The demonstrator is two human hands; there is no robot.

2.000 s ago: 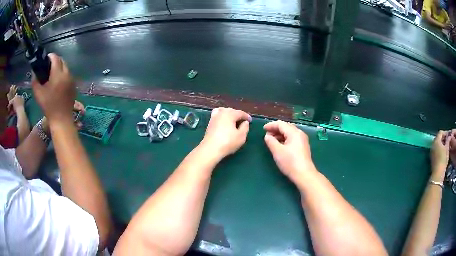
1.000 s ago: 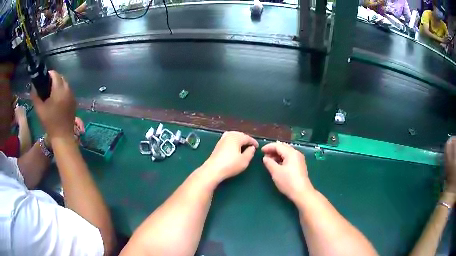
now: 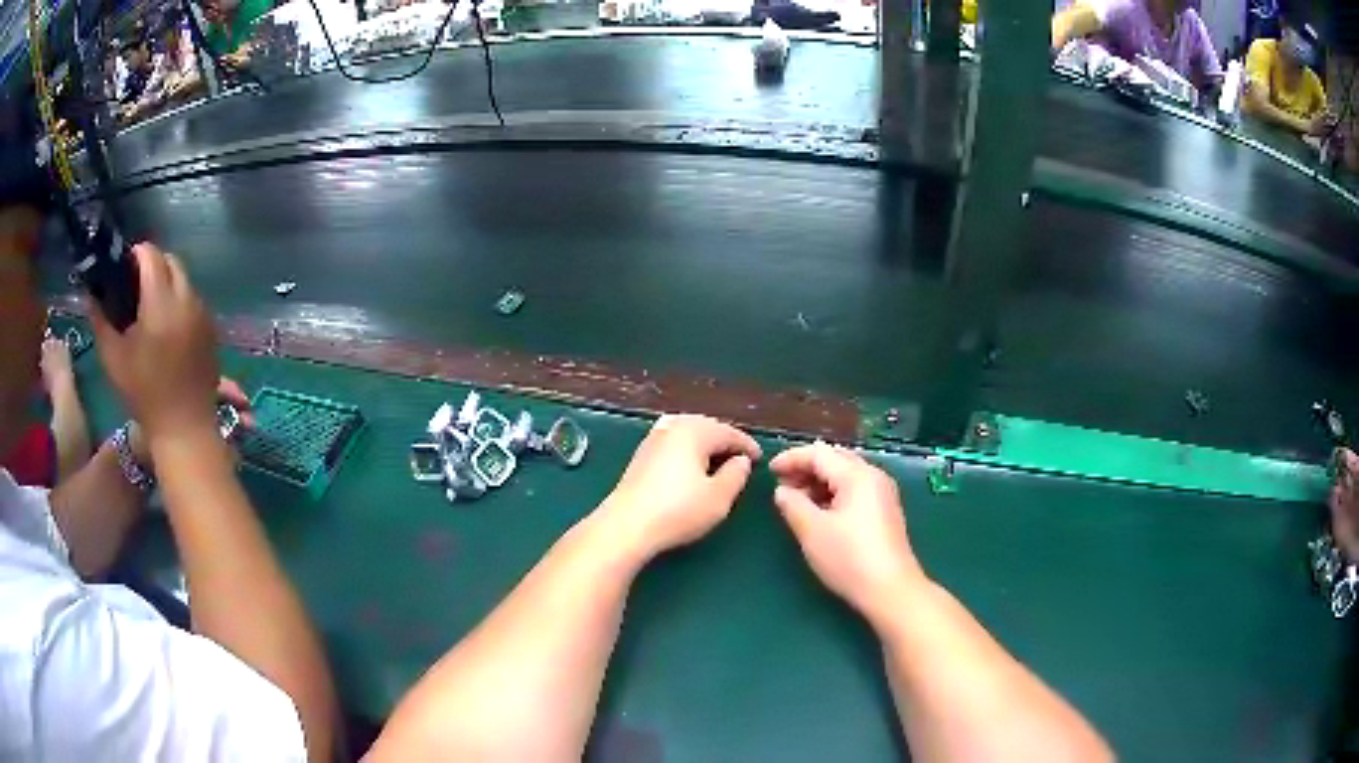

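My left hand (image 3: 689, 485) and my right hand (image 3: 847, 519) are raised over the green bench, fingers curled and fingertips almost touching. Whatever may be between the fingertips is too small or hidden to tell. A loose pile of silver rounded-square frames (image 3: 480, 447) with pale stubs lies on the bench left of my left hand. A tiny green piece (image 3: 942, 477) is at the bench edge, right of my right hand.
At left, a neighbour's fist holds a black electric screwdriver (image 3: 108, 276) above a green tray (image 3: 306, 440). Beyond the red-brown strip (image 3: 596, 385) runs the dark conveyor belt (image 3: 626, 239) with small parts. A green post (image 3: 991, 224) stands beyond my right hand. Another worker's hand is at the far right.
The view has tilted up, so the bench sits lower in the picture. My hands have drawn closer together. Small parts on the belt have shifted left. The neighbour still holds the screwdriver.
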